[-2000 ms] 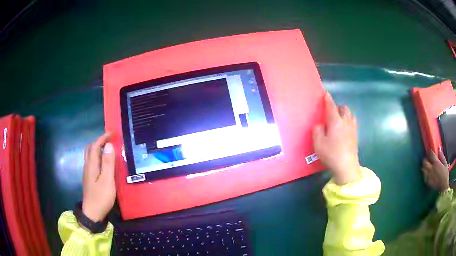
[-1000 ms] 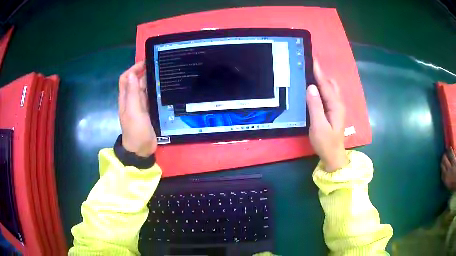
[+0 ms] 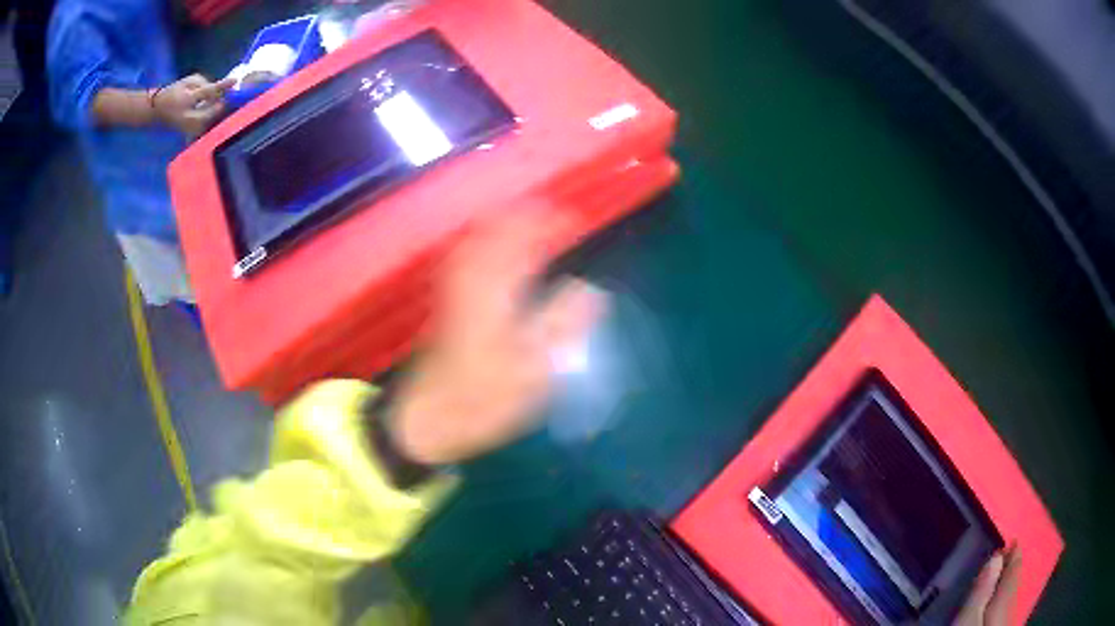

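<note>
A lit tablet with a black window on its screen lies on a red foam pad at the lower right. Part of a black keyboard lies left of that pad. My left hand is strongly blurred, in front of a stack of red foam pads at the upper left. Its fingers look spread, and I see nothing in them. A second tablet lies on top of this stack. My right hand is mostly cut off by the bottom edge; its fingers are at the near right corner of the lower tablet.
The shiny green bench runs between the stack and the lower pad. A person in blue is at the upper left, with a hand beside a blue tray. The floor with a yellow line is at the left.
The view has swung left, so the stack shows large and the first tablet sits lower right. That tablet was between both hands; my left hand has left it and reached to the stack.
</note>
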